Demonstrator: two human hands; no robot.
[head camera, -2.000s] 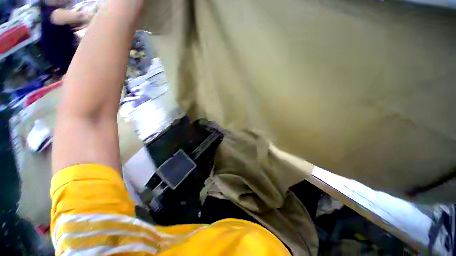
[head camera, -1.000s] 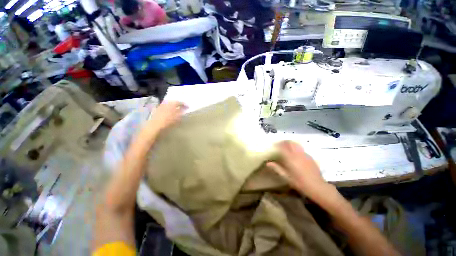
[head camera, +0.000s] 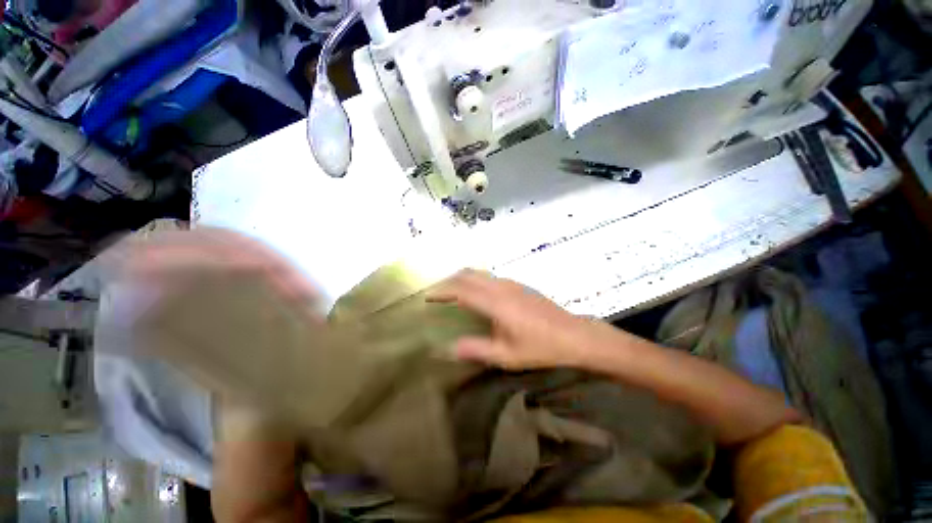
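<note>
The khaki garment piece (head camera: 399, 409) lies bunched over my lap and the front edge of the white machine table (head camera: 266, 194). My left hand (head camera: 230, 255) is blurred at the left, partly behind a raised khaki fold, and holds it up with the pale grey-white lining (head camera: 138, 393). My right hand (head camera: 511, 322) lies on the khaki cloth near the table's front edge, fingers spread; whether it pinches the cloth is unclear. The white sewing machine (head camera: 460, 92) stands ahead, its needle area (head camera: 465, 209) just beyond the cloth and not over it.
A white lamp head (head camera: 329, 133) hangs left of the needle. A small dark tool (head camera: 601, 170) lies on the machine bed. Dark long handles (head camera: 818, 169) lie at the table's right end. More khaki cloth (head camera: 818, 368) hangs lower right. A beige-grey machine (head camera: 36, 358) stands at left.
The view has moved closer to the machine. My left hand has moved left and lifts a fold of cloth with the lining. My right hand remains on the khaki near the table edge.
</note>
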